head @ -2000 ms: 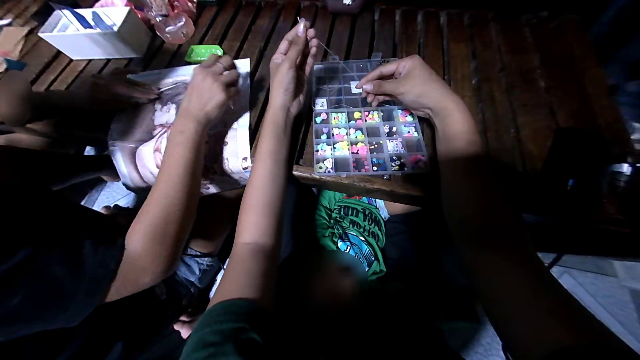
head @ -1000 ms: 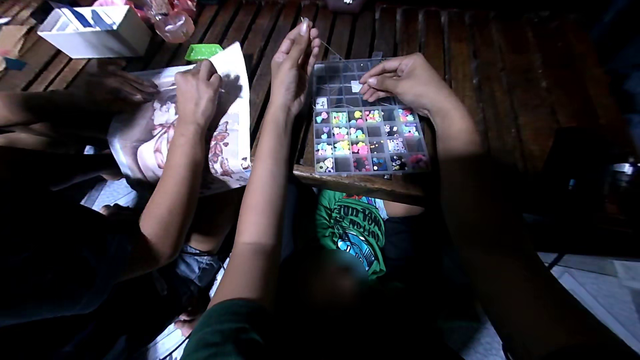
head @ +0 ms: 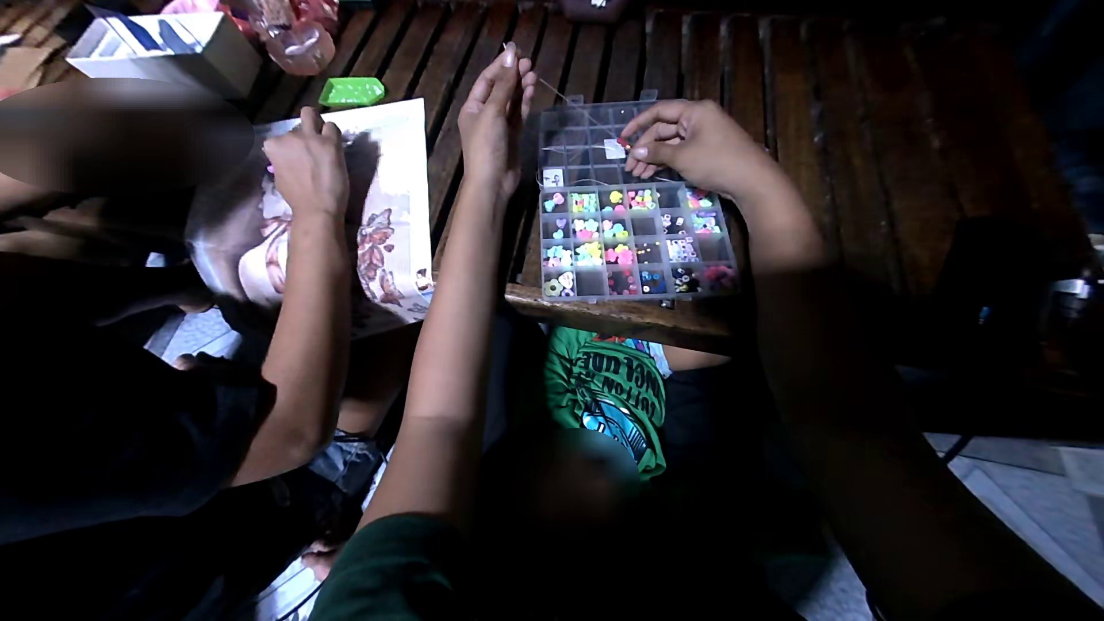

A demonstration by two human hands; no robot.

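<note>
My left hand (head: 498, 116) is raised at the upper middle, thumb and fingers pinching a thin clear cord (head: 556, 88). The cord runs down rightward to my right hand (head: 681, 147), whose fingertips pinch it beside a small red bead (head: 623, 142). Under my right hand lies a clear plastic compartment box (head: 636, 297) with its lid open away from me. Colourful beads (head: 588, 252) in flower, heart and other shapes fill many of its front compartments. More loose cord lies curved across the box and its lid.
The slatted wooden table (head: 621, 319) bears a co-worker's picture canvas (head: 401, 172) at left, with that person's hand (head: 306, 164) on it. Behind are a green plastic tray (head: 352, 91), a white box (head: 172, 52) and a pink transparent container (head: 302, 47). A person in a green printed shirt (head: 604, 388) is below the table edge.
My right hand has shifted slightly, and a red bead now shows at its fingertips. My left hand stays raised. The co-worker's hand has moved over the canvas.
</note>
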